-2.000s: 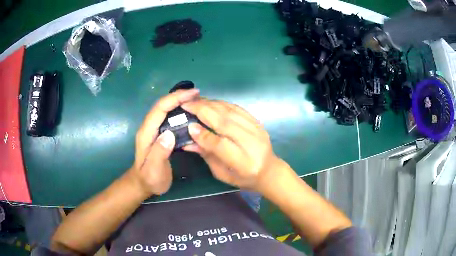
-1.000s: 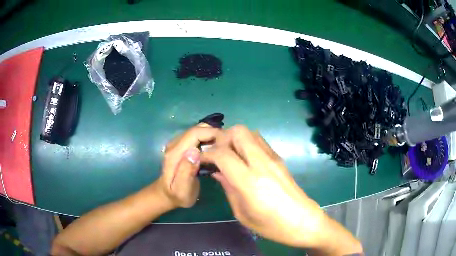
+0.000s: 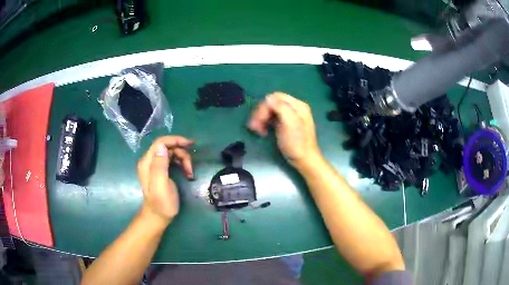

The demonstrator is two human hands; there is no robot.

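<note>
A black device housing (image 3: 233, 188) with a white label lies on the green bench in front of me. A black strap (image 3: 234, 154) sticks out at its far side, and thin lead wires (image 3: 225, 224) with small ends trail from its near side. My left hand (image 3: 162, 172) is just left of the housing, fingers apart and curled, holding nothing I can see. My right hand (image 3: 287, 125) is raised beyond and right of the housing; its fingertips are blurred near the loose screw pile (image 3: 220, 94), so I cannot tell if they hold anything.
An open clear bag (image 3: 136, 108) of black contents stands upper left. A lettered black unit (image 3: 76, 150) is beside the red mat (image 3: 28, 167). A heap of black parts (image 3: 390, 128) lies right, under the grey screwdriver (image 3: 441, 72). A purple basket (image 3: 467, 161) is at the right edge.
Both hands have let go of the housing, which now lies on the bench. My left hand moved left; my right moved forward and right. The screwdriver appears higher and further left over the heap.
</note>
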